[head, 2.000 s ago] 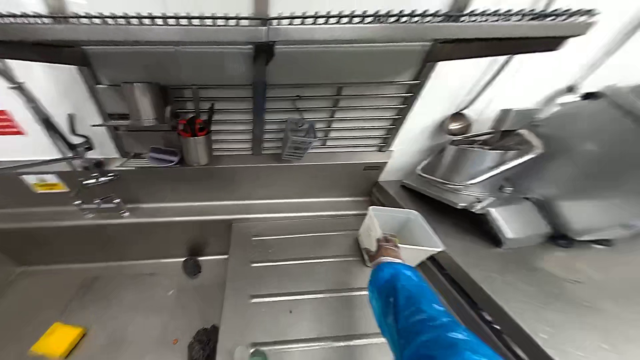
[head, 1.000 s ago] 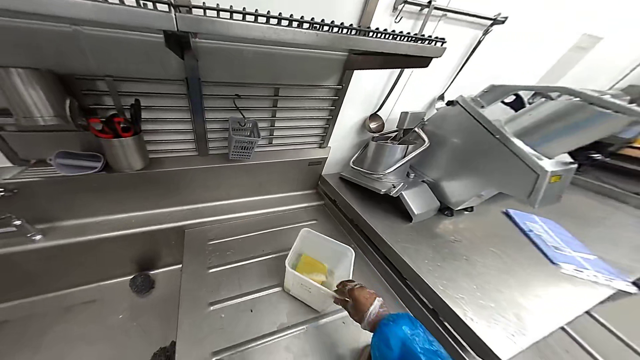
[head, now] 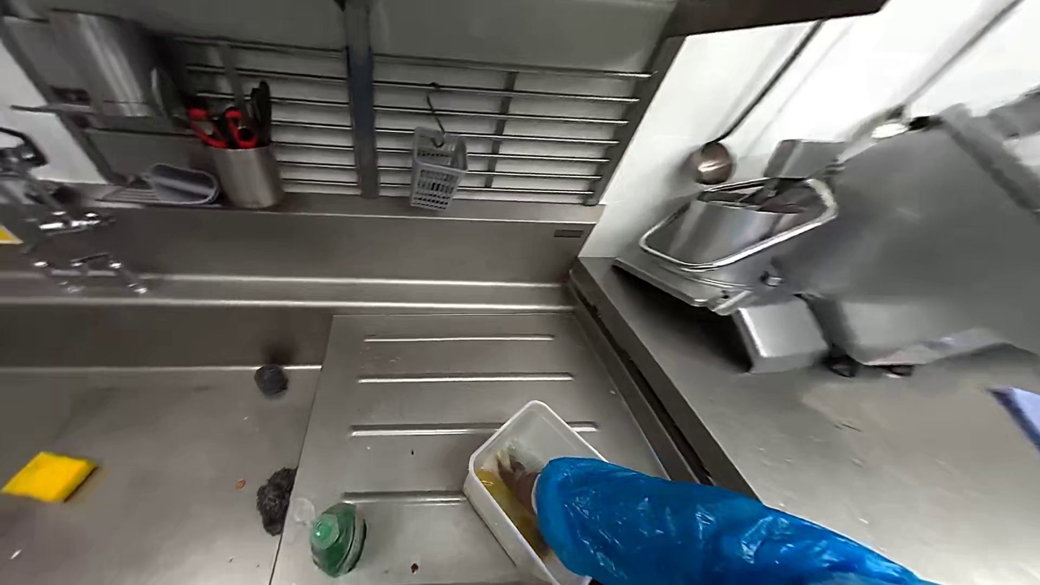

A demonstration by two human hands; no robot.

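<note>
My right hand, its arm in a blue plastic sleeve cover, reaches down into a white rectangular plastic tub on the ribbed steel drainboard. Its fingers are partly hidden and blurred, so I cannot tell whether they grip anything. Something yellowish lies in the tub beside the hand. My left hand is out of view. To the left of the tub stands a green bottle. A dark scouring pad lies by the sink edge, and a yellow sponge is in the sink.
A steel cup with red-handled scissors and a grey hanging basket are at the back rack. A tap is at the far left. To the right, a large steel machine stands on the counter, with a ladle hanging behind.
My right hand has gone from the tub's rim, one second ago, to inside the tub. The tub sits nearer the drainboard's front than two seconds ago. The view has swung right and back.
</note>
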